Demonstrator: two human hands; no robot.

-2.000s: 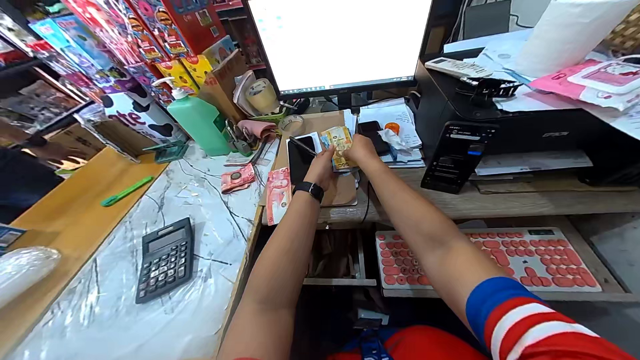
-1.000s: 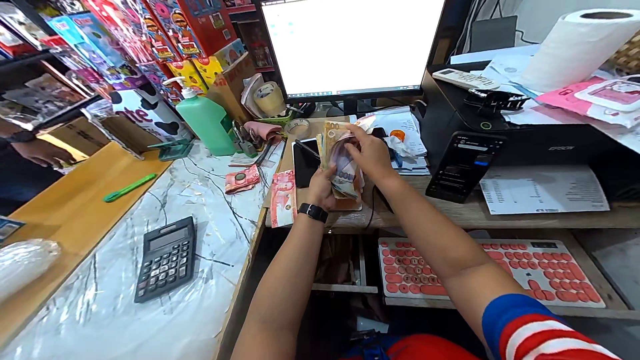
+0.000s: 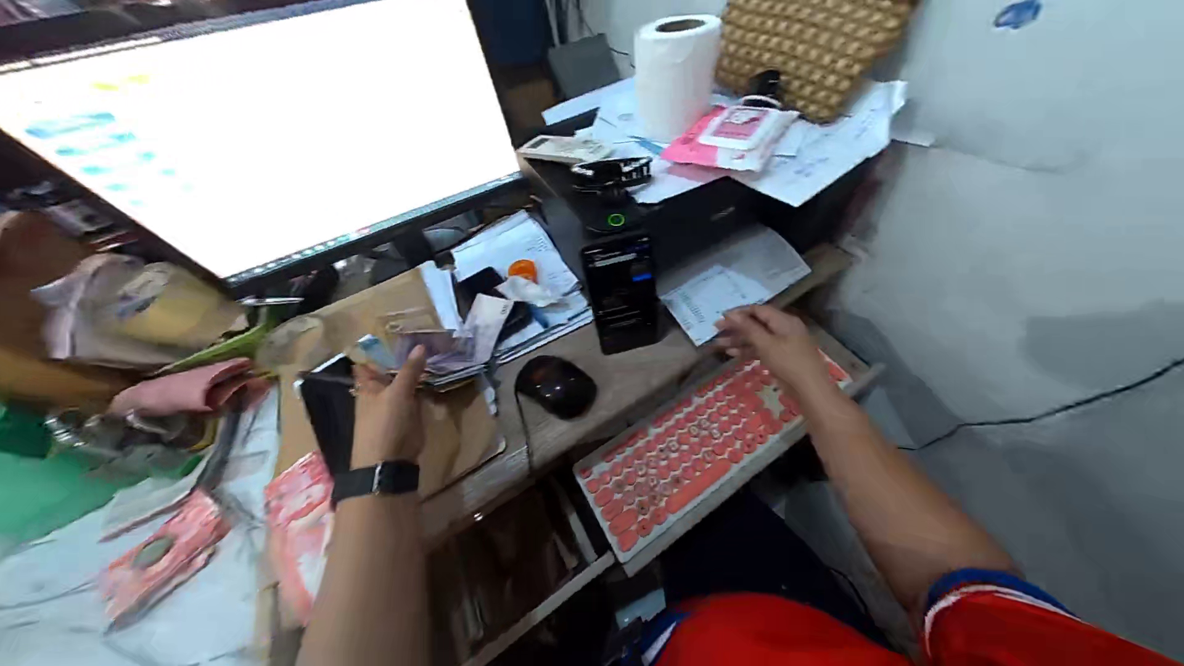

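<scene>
My left hand [image 3: 393,407], with a black watch on the wrist, is shut on a bundle of banknotes [image 3: 435,350] above brown cardboard [image 3: 462,435]. A dark phone [image 3: 330,412] lies just left of that hand. My right hand [image 3: 772,338] is over the far right end of a pink-keyed keyboard [image 3: 689,439], beside a printed paper [image 3: 717,296]; its fingers are partly bent and no object shows in them. Between the hands are a black mouse [image 3: 557,387] and an upright black phone [image 3: 622,294]. Red banknotes [image 3: 166,555] lie at the lower left.
A lit monitor [image 3: 277,120] stands behind the desk. The black printer [image 3: 694,217] carries papers, a paper towel roll [image 3: 677,79], a pink wipes pack [image 3: 735,137] and a calculator [image 3: 564,148]. An open drawer [image 3: 527,564] is below the desktop, and a cracked wall [image 3: 1017,277] stands at right.
My right hand has left the banknotes and moved right to the keyboard's far end. My left hand still holds the notes. The view has swung to the right.
</scene>
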